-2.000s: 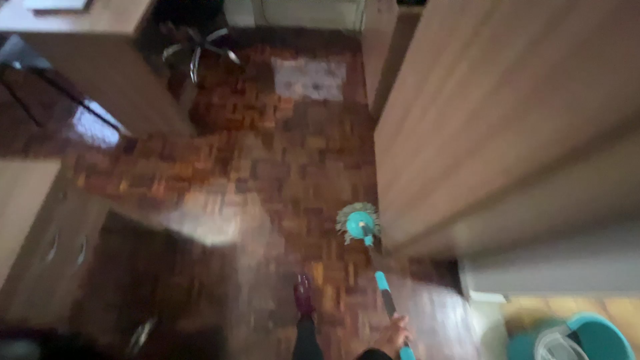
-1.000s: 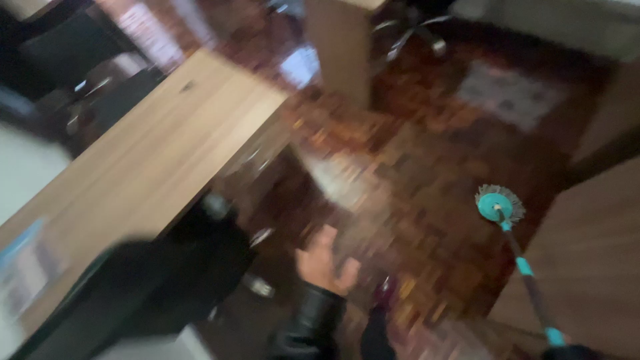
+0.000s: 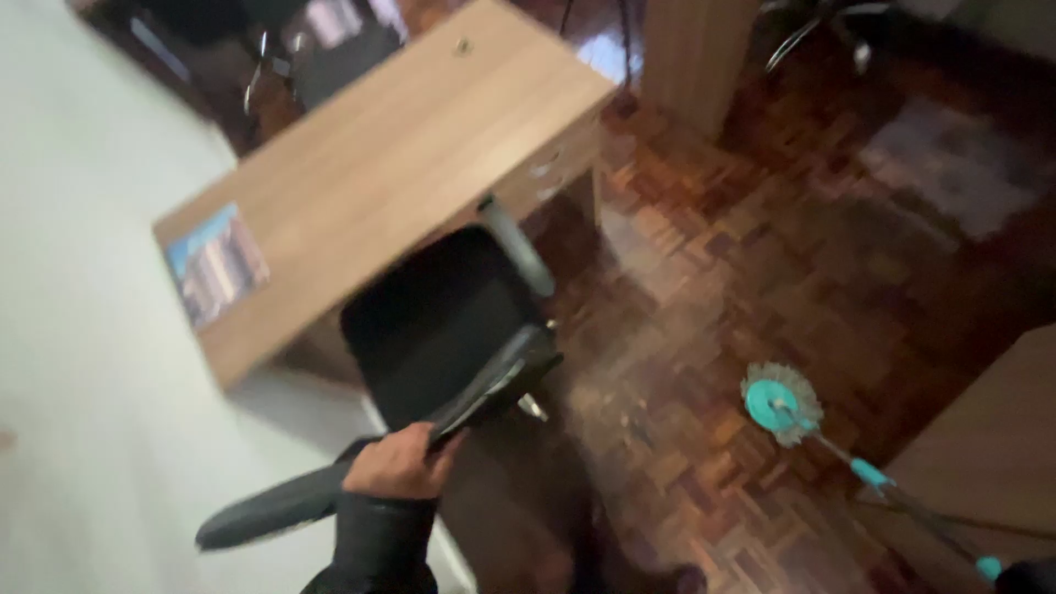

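My left hand [image 3: 398, 464], in a dark sleeve, is closed on the top of the backrest of a black office chair [image 3: 445, 322]. The chair stands against the long side of a light wood desk [image 3: 396, 157]. On the parquet floor at the right lies the round head of a spin mop [image 3: 780, 404], turquoise with grey strands. Its grey and turquoise handle [image 3: 924, 516] runs down to the lower right corner, where a bit of dark sleeve shows. My right hand itself is out of view.
A printed sheet or booklet [image 3: 217, 264] lies at the desk's left end. A pale wall [image 3: 99, 346] runs along the left. Wood furniture [image 3: 982, 437] borders the right side. Another chair's metal base [image 3: 825, 33] stands at the top right, beside a wood panel [image 3: 697, 66].
The view has swung left onto the desk and chair. My left hand, open in the air one second ago, has taken hold of the chair's backrest.
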